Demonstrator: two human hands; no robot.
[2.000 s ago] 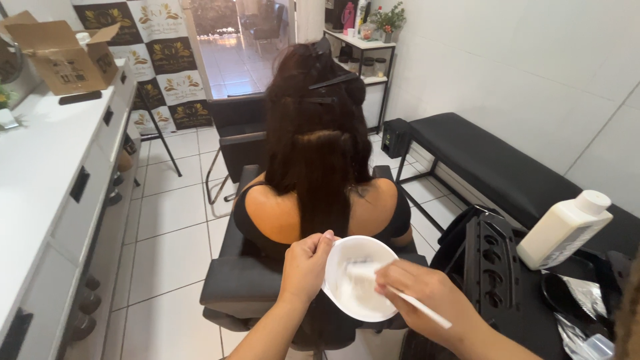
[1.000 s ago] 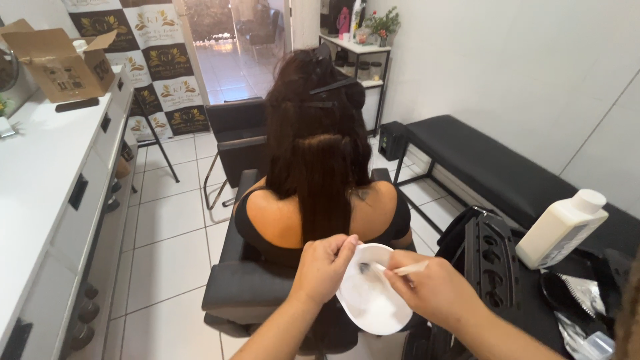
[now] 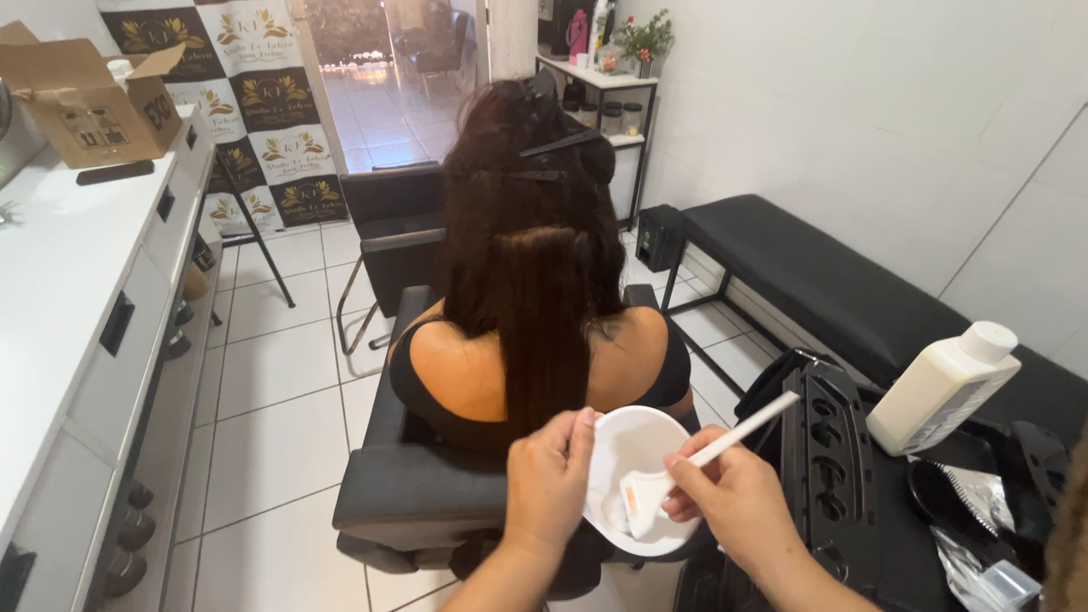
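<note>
My left hand (image 3: 548, 476) grips the rim of a white plastic bowl (image 3: 633, 433), which is tilted toward me. A white tint brush (image 3: 722, 442) is pinched in the fingers of my right hand (image 3: 722, 493), its flat head inside the bowl over a little white cream (image 3: 614, 512). Beyond the bowl a person with long dark hair (image 3: 544, 340) sits facing away in a black salon chair (image 3: 425, 484). Black sectioning clips (image 3: 559, 144) hold the upper hair; a lower section hangs straight down the back.
At right stands a black trolley (image 3: 829, 450) with a white bottle (image 3: 943, 391), a black brush (image 3: 948, 497) and foil pieces (image 3: 990, 493). A black bench (image 3: 824, 263) runs behind it. A white counter (image 3: 76, 255) with a cardboard box (image 3: 93, 102) lines the left side.
The brush has moved within the bowl, and its handle now points up to the right, with the brush head in plain view. The bowl remains held in my left hand.
</note>
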